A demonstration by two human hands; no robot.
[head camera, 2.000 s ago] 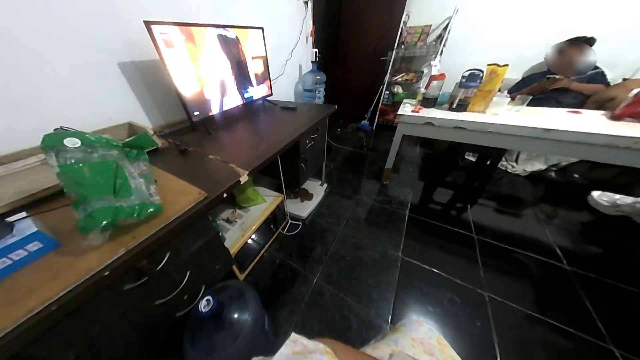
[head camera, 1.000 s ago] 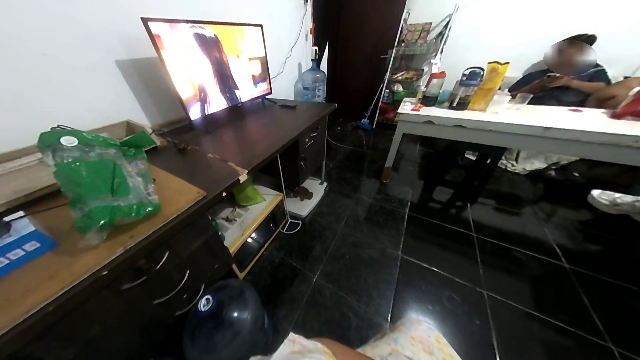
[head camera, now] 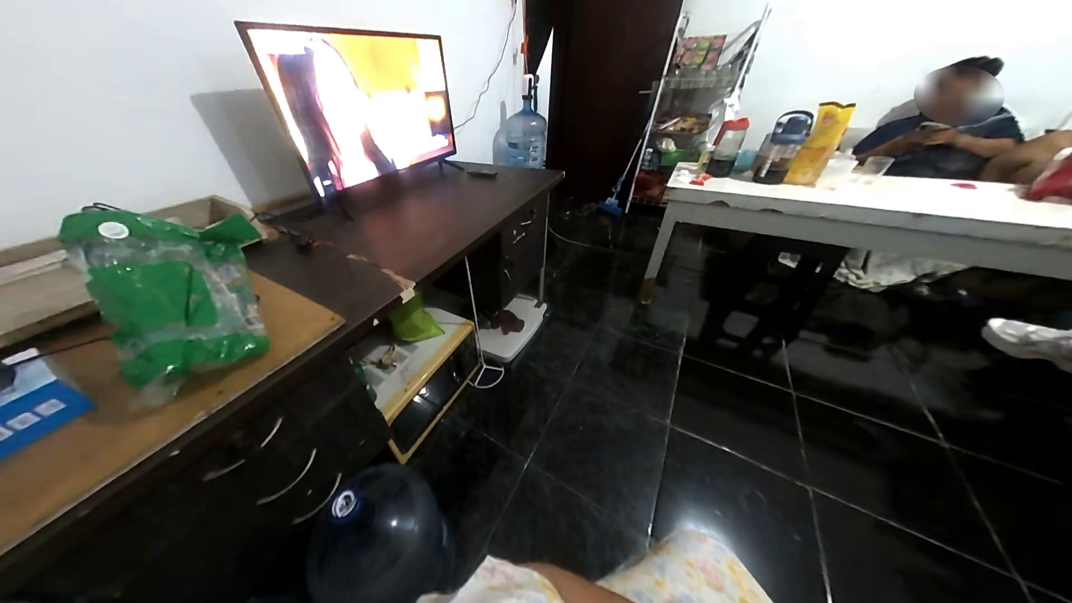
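Neither of my hands shows clearly. At the bottom edge a bare strip of skin [head camera: 578, 584] lies between parts of light flower-patterned cloth [head camera: 695, 571]; whether it is an arm or a leg I cannot tell. Left of the cloth, a large water jug [head camera: 381, 536] stands by the dark desk [head camera: 435, 226]. On the desk are a lit television [head camera: 360, 109], a green and clear plastic bag [head camera: 176, 293] and a blue box [head camera: 38, 406].
A white table [head camera: 871, 201] at the right bears bottles and a yellow packet [head camera: 821, 144]. Behind it a person [head camera: 938, 142] holds a small object. A wire shelf [head camera: 691, 109] and a blue water jug [head camera: 526, 134] stand at the back, above black floor tiles [head camera: 603, 419].
The picture on the television has changed. Nothing else has plainly moved.
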